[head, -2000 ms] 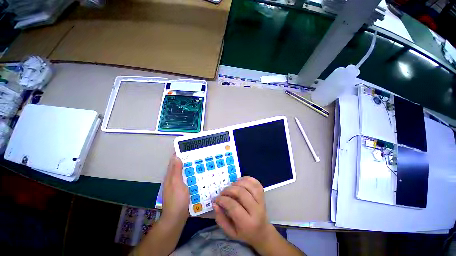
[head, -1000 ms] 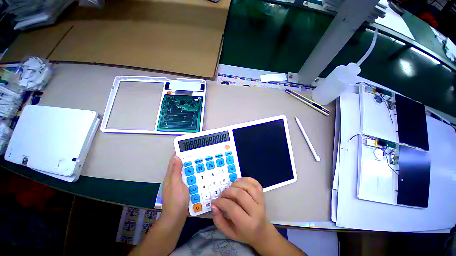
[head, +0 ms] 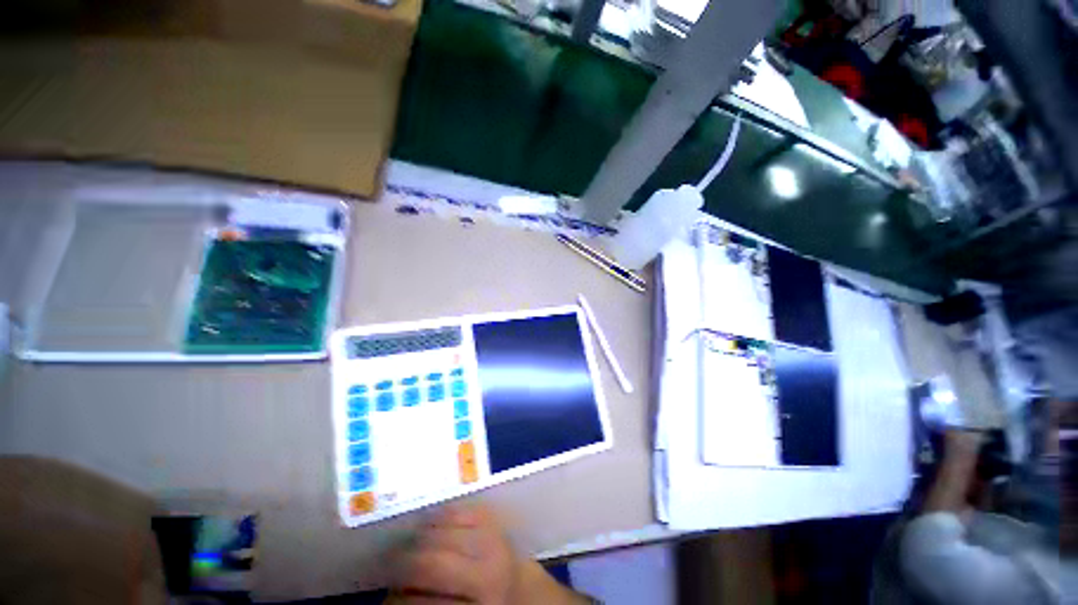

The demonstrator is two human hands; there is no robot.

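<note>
The calculator with writing tablet (head: 408,437) lies face up on the board, blue and orange keys left, dark panel right. Its display is a grey strip with unclear digits. My right hand (head: 461,555) is blurred just below its lower edge; its fingers look bent, and contact is unclear. A large blurred skin-toned shape at the bottom left, probably my left hand or forearm (head: 71,538), is close to the camera and cut off; no fingers can be made out. A thin white stylus (head: 605,345) lies right of the calculator.
A front frame (head: 337,284) with a green circuit board (head: 260,296) lies at left. Tweezers (head: 601,262) and a squeeze bottle (head: 660,225) are by the metal post (head: 674,106). Two back halves (head: 739,408) lie on white sheets (head: 869,437). Another person's arm (head: 955,473) shows far right.
The view has swung right, so the bench things sit further left. Both hands have come off the calculator's keys and side. The display digits are no longer readable. Another person has come into view.
</note>
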